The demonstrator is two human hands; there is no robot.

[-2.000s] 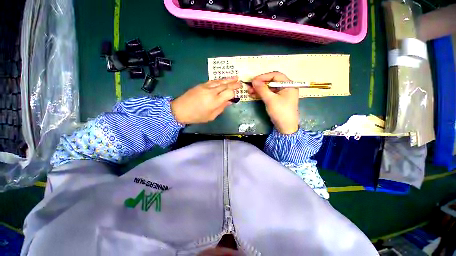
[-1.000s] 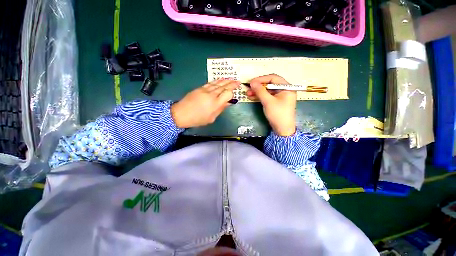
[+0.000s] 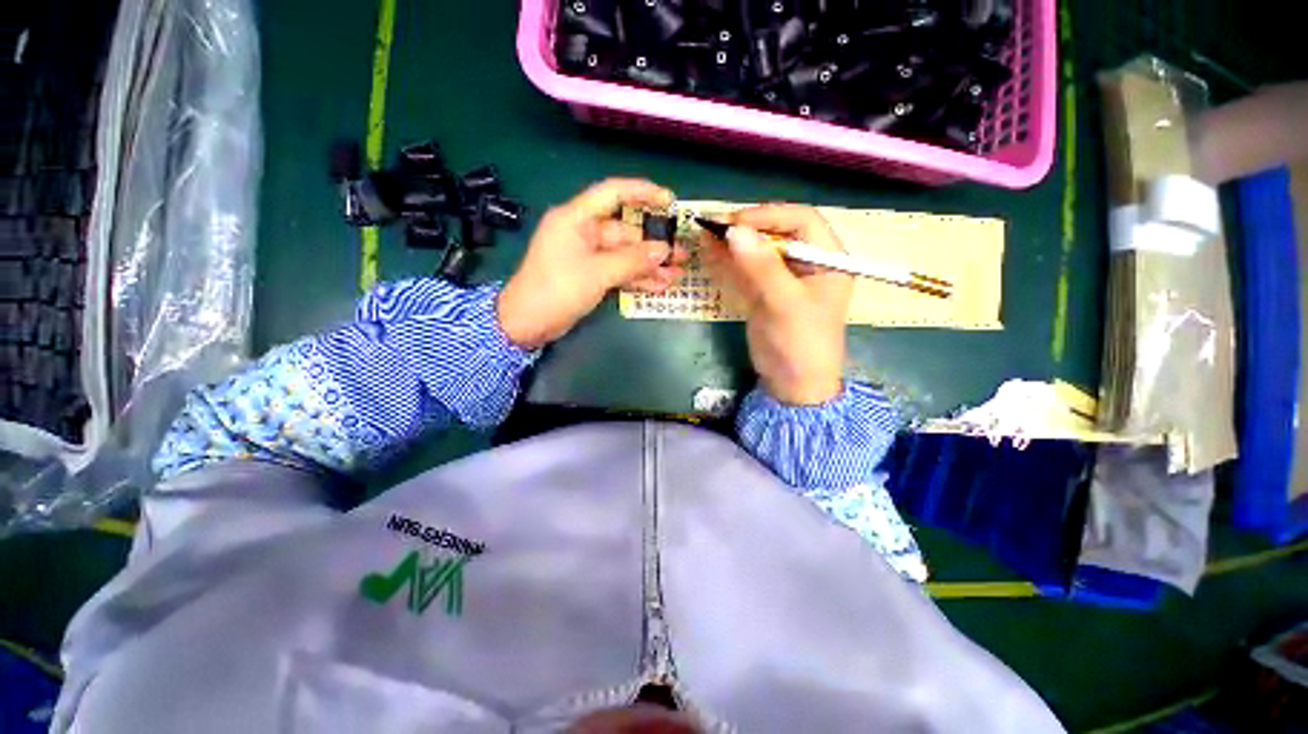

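My left hand (image 3: 581, 265) holds a small black plastic part (image 3: 659, 228) between thumb and fingers, above the left end of the cream adhesive sheet (image 3: 932, 273). My right hand (image 3: 793, 308) holds the slim pick-up tool (image 3: 868, 265) like a pen, its dark tip pointing left, close to the black part. Whether the tip touches the part, or carries a piece, I cannot tell. Rows of small dark marks show at the sheet's left end, partly hidden by my left hand.
A pink basket (image 3: 803, 129) full of black parts stands behind the sheet. A loose pile of black parts (image 3: 430, 198) lies left. A bagged tray (image 3: 172, 244) is at the left edge. A wrapped tan stack (image 3: 1173, 287) and blue trays (image 3: 1269, 344) are at the right.
My left hand has lifted from the sheet and now shows the black part upright at its fingertips. The tool tip has moved up towards the part. The view has shifted, showing more of the basket.
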